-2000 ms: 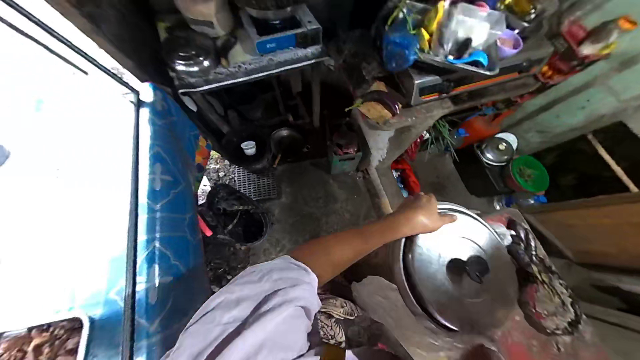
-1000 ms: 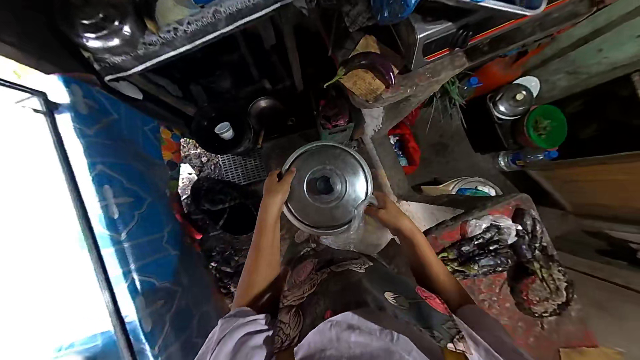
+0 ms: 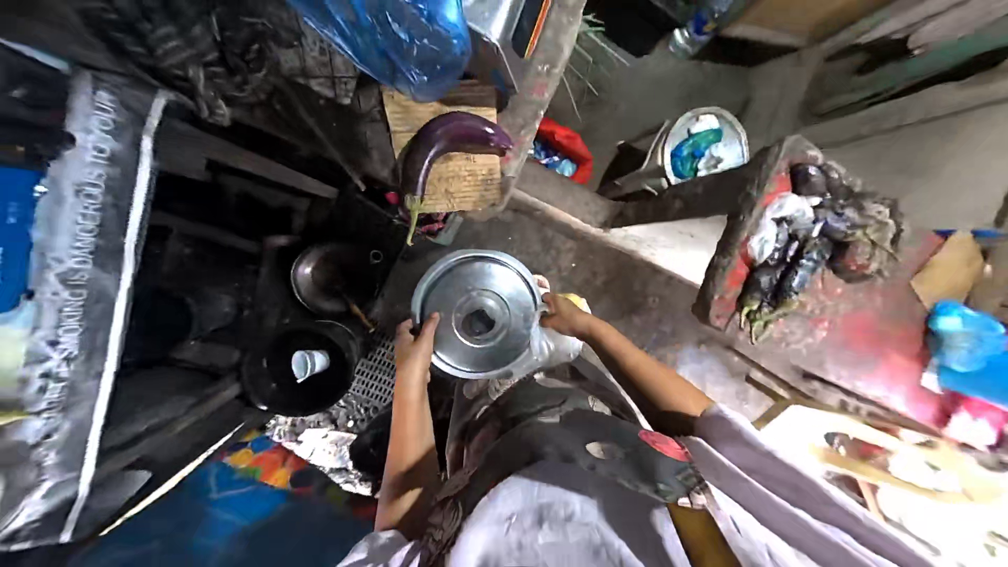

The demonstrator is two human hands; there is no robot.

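A round metal pot with its lid (image 3: 476,315) is held in front of my body, seen from above. My left hand (image 3: 415,346) grips its left rim, thumb on top. On the other side, my right hand (image 3: 565,316) holds the pot's right edge together with a clear plastic bag (image 3: 551,346). The lid hides the pot's contents. Beyond the pot, a purple eggplant (image 3: 449,142) lies on a piece of cardboard (image 3: 465,183). Several dark eggplants (image 3: 811,236) lie on the worn red table at the right.
At the left are a dark pan (image 3: 323,277) and a black wok (image 3: 303,370) with a white cup (image 3: 309,364) in it. A blue plastic bag (image 3: 402,39) hangs above the cardboard. Ahead right stands a white bucket (image 3: 706,150) beside the table's corner.
The lidded pot was beside the eggplants on the red table two seconds ago, with one hand on it; now both hands hold it in front of my body. The view has turned.
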